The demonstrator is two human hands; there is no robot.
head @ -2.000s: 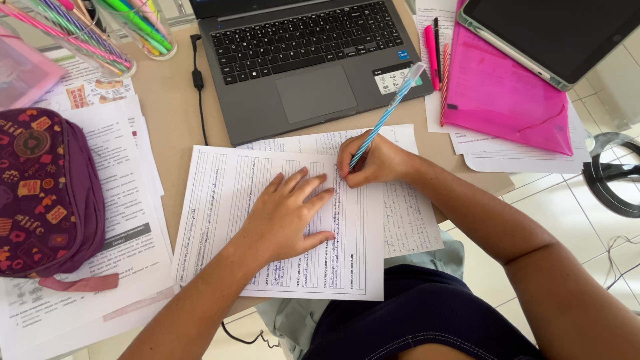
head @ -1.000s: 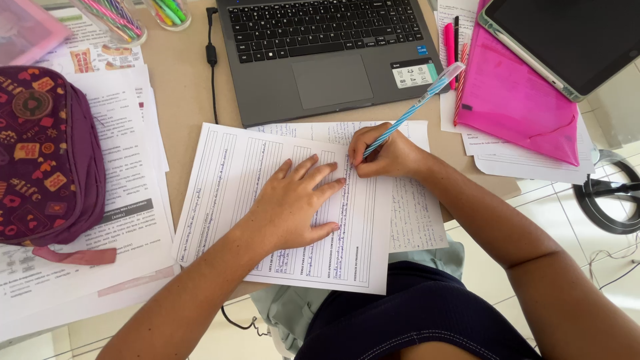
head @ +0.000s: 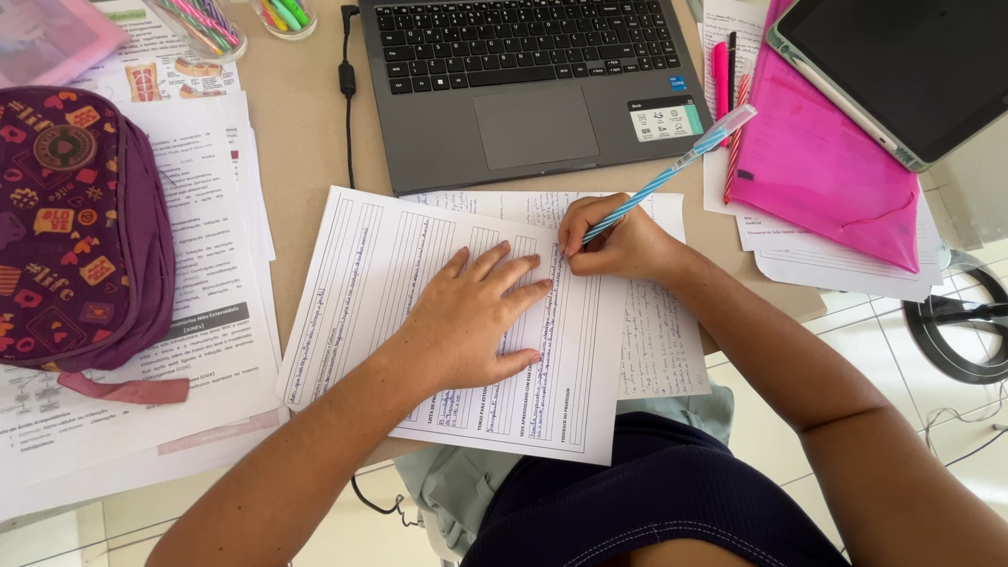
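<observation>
My right hand (head: pixel 618 240) grips a blue-and-white striped pen (head: pixel 665 177), its tip hidden by the fingers at a written line. Beneath lies a printed form (head: pixel 583 354) with ruled boxes and blue handwriting, turned sideways on the table. My left hand (head: pixel 476 315) rests flat on the form with its fingers spread, holding nothing. A second handwritten sheet (head: pixel 661 339) lies partly under the form, to its right. Just beyond the papers stands an open laptop (head: pixel 535 126), its front edge close to the sheets.
At the left, a purple patterned pencil case (head: pixel 71 236) lies on printed sheets (head: pixel 213 268). Behind are glasses of pens (head: pixel 287 16). On the right are a pink plastic folder (head: pixel 827 173), a tablet (head: pixel 906 63), markers (head: pixel 720 87) and papers. A black cable (head: pixel 347 118) runs beside the laptop.
My right hand has moved slightly along the written line with the pen. The left hand stays spread on the form. The view has shifted slightly.
</observation>
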